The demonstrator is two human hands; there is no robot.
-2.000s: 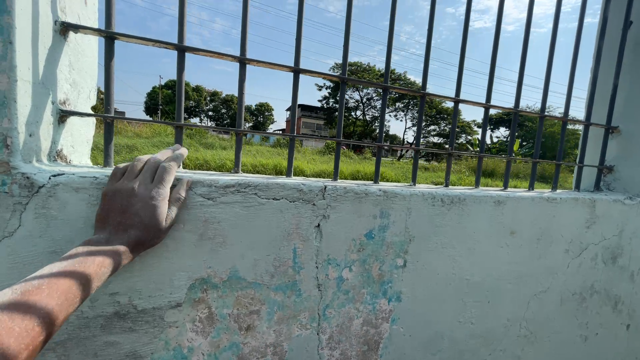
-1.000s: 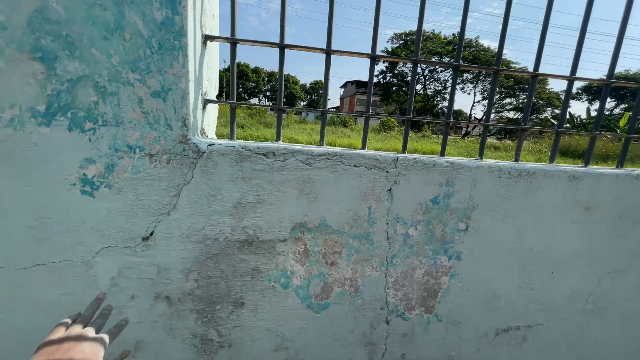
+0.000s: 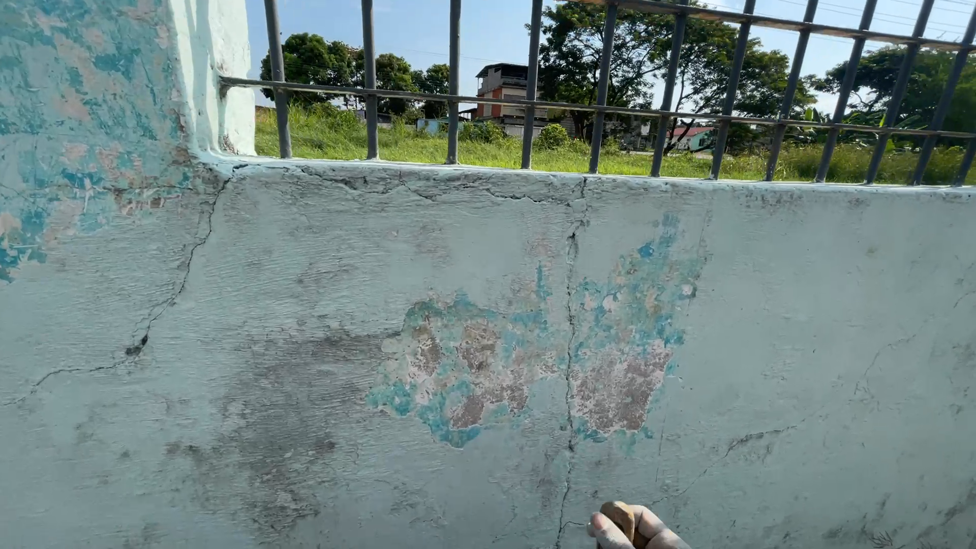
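At the bottom edge, right of the middle, my right hand [image 3: 639, 528] shows in part, dusted pale. Its thumb and fingers are closed on a small tan object [image 3: 619, 518], whose kind I cannot tell. Close by is a pale green painted wall [image 3: 801, 305]. A long vertical crack [image 3: 570, 328] runs down it just above the hand, through patches of flaked paint [image 3: 473, 366] showing blue and bare greyish plaster. Another crack [image 3: 179, 286] slants down from the window corner at the left. My left hand is out of view.
Metal window bars [image 3: 529, 91] rise from the sill [image 3: 457, 169] along the top. A pillar [image 3: 217, 76] with peeling blue paint stands at the left. Beyond the bars are grass, trees and a building [image 3: 507, 95].
My left hand rested on the sill two seconds ago, was low at the left one second ago, and is now out of view. My right hand has come into view with the tan object.
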